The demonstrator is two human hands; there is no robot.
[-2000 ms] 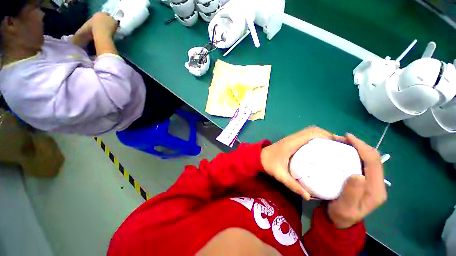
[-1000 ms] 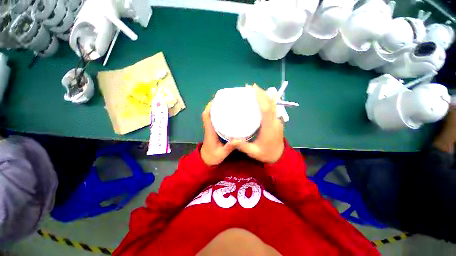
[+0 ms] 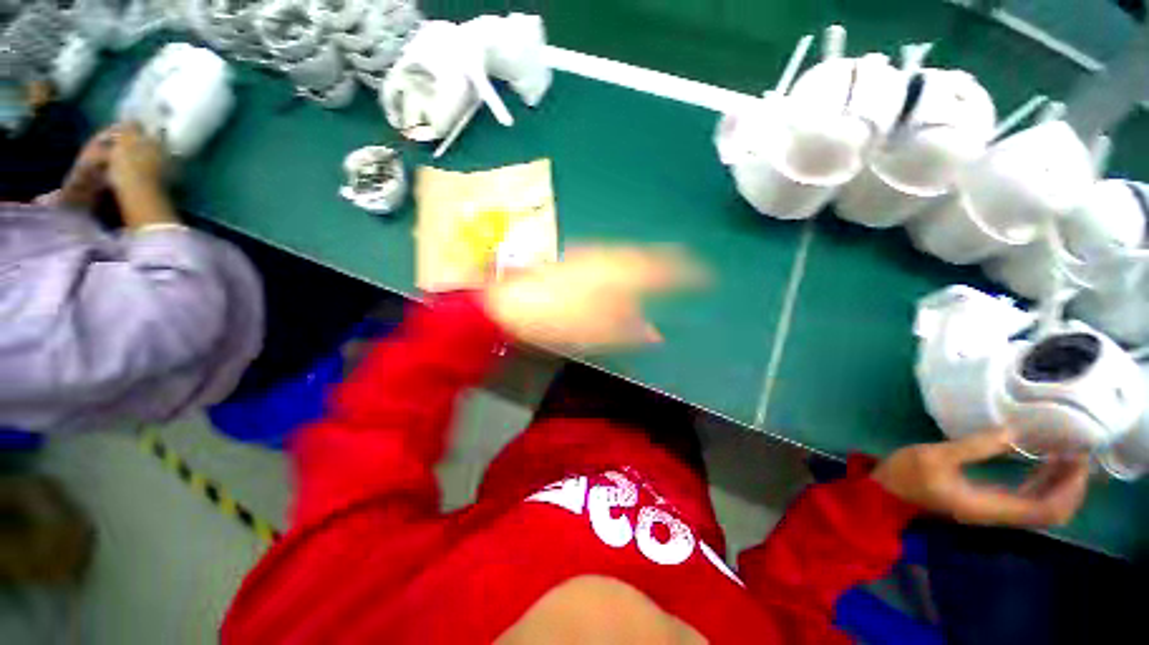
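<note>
A white camera unit (image 3: 939, 347) with a dark oval face lies at the right front of the bench. My right hand (image 3: 964, 485) is at its lower edge, fingers apart and touching or very near it; I see no closed grip. My left hand (image 3: 586, 302) is blurred, fingers spread, over the lower right of the cardboard (image 3: 441, 227), holding nothing visible. Yellow paste (image 3: 485, 231) is on the cardboard. The glue tube is mostly hidden by my left hand. A small open end cap (image 3: 374, 179) stands left of the cardboard, near an open camera body (image 3: 426, 88).
A row of white camera units (image 3: 794, 158) stands at the back right. Stacked white shells (image 3: 302, 44) are at the back left. A person in a pale sleeve (image 3: 114, 315) works at the far left on another white unit (image 3: 183, 98). Blue stools are below the bench.
The white unit held in both hands before me is no longer there. My hands have parted: left towards the cardboard, right to the unit at the right. The view has turned.
</note>
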